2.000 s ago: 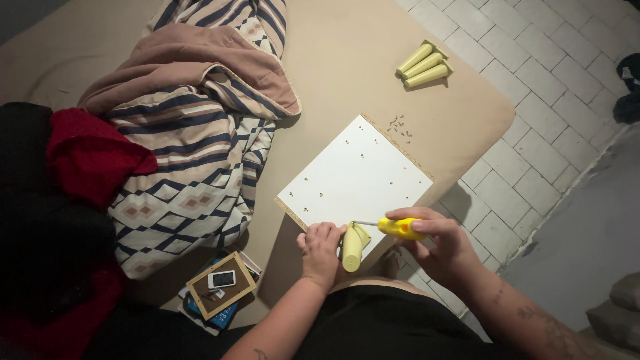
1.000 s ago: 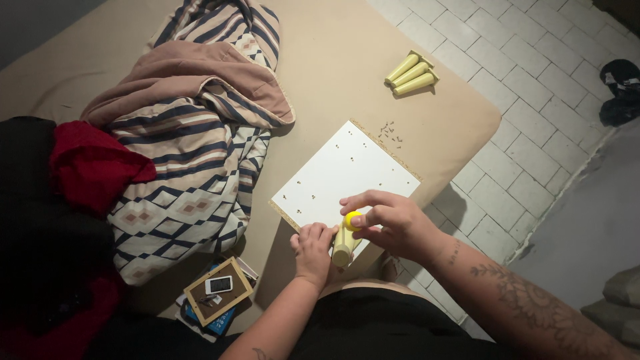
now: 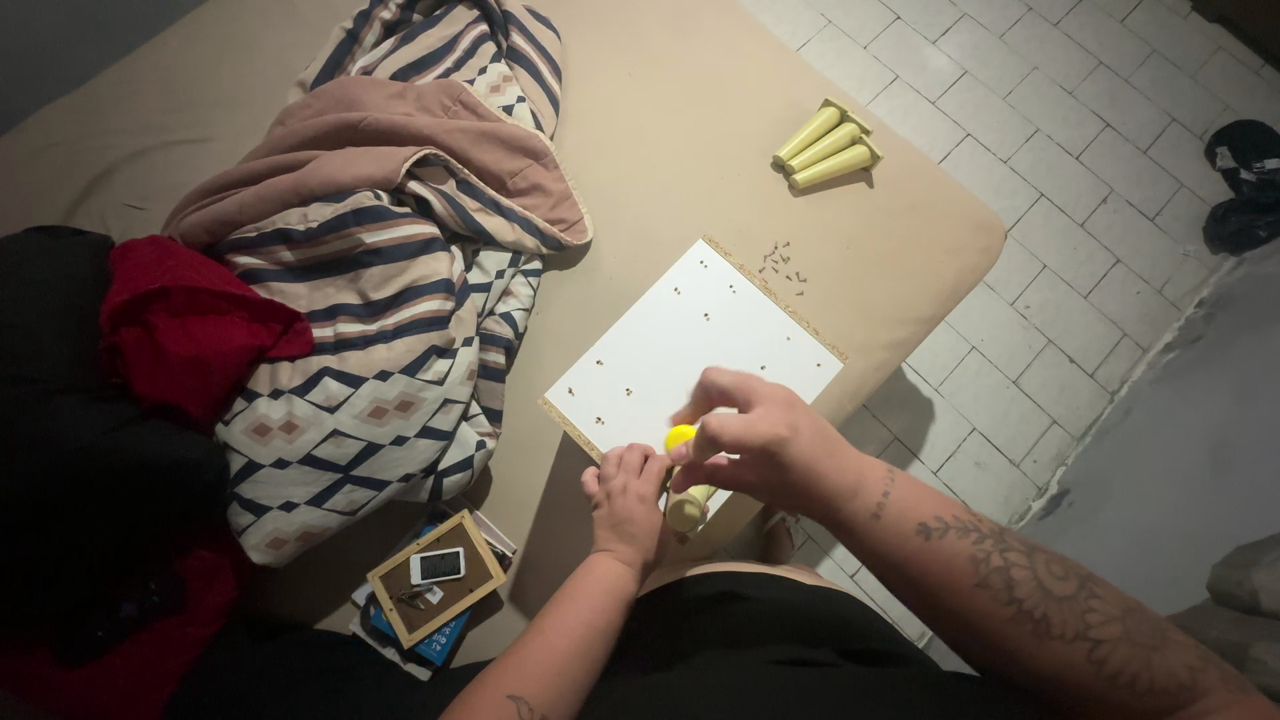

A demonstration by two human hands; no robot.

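A white particle board panel (image 3: pixel 665 340) with several small holes lies on the bed near my body. At its near corner is a pale yellow tapered furniture leg (image 3: pixel 686 508), its round end toward me. My left hand (image 3: pixel 628 500) rests at the panel's edge with its fingers against the leg's left side. My right hand (image 3: pixel 745 435) is above the leg, its fingers around the yellow handle of a screwdriver (image 3: pixel 680 437), seen end-on; the shaft and tip are hidden. Small screws (image 3: pixel 778 265) lie scattered beyond the panel's far edge.
Three more yellow furniture legs (image 3: pixel 825 148) lie on the bed (image 3: pixel 680 120) near its far right edge. A patterned blanket (image 3: pixel 350 290) and red cloth (image 3: pixel 190 325) are at left. Near my left forearm, a wooden frame (image 3: pixel 385 600) bearing a white device (image 3: pixel 437 566) rests on books. Tiled floor is at right.
My right hand has brought the screwdriver from lying level, its shaft pointing left at the leg, to upright above it. My left hand stays by the leg.
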